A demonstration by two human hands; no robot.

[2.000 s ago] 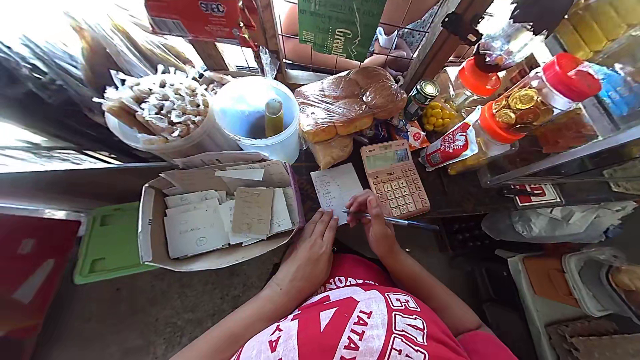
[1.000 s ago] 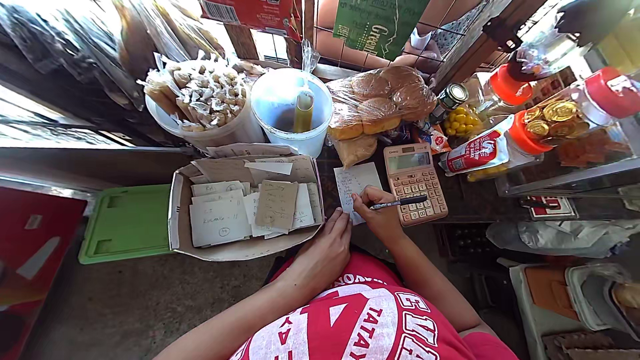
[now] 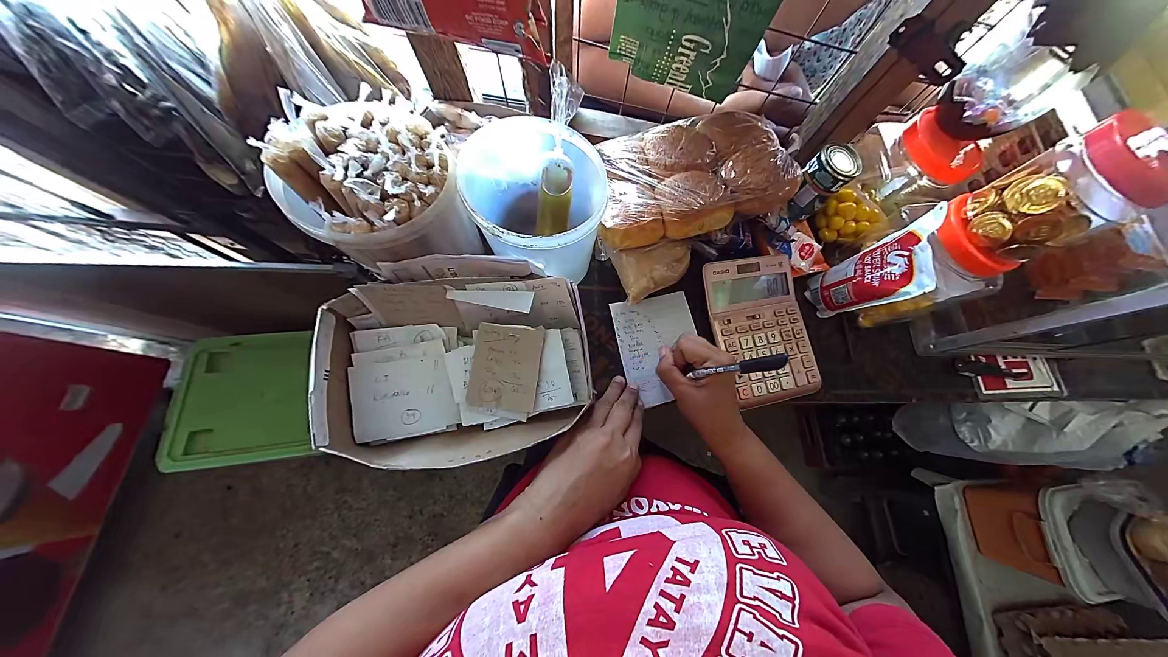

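My right hand [image 3: 703, 388] grips a black-capped pen [image 3: 739, 367] over the lower right part of a sheet of white paper [image 3: 643, 333] that bears handwriting. Flat beside the sheet's lower left edge lies my left hand [image 3: 598, 438], fingers together, holding nothing that I can see. A pink Casio calculator [image 3: 759, 319] sits right of the paper, with the pen's end over its keys. Left of the paper stands an open cardboard box [image 3: 452, 452] holding several handwritten paper slips [image 3: 392, 392] and a brown card [image 3: 504, 370].
Behind the paper are packed bread buns [image 3: 698, 173], a white bucket [image 3: 566, 251] and a bucket of wrapped sticks [image 3: 401, 242]. Lidded jars [image 3: 981, 237] and a red-and-white pouch [image 3: 881, 269] stand right. A green lid [image 3: 242, 397] lies left. Beyond the wire grille, a person's arm [image 3: 611, 82] shows.
My right hand has shifted on the paper, and the pen now lies across the calculator's lower keys instead of below them. My left hand stays at the paper's edge.
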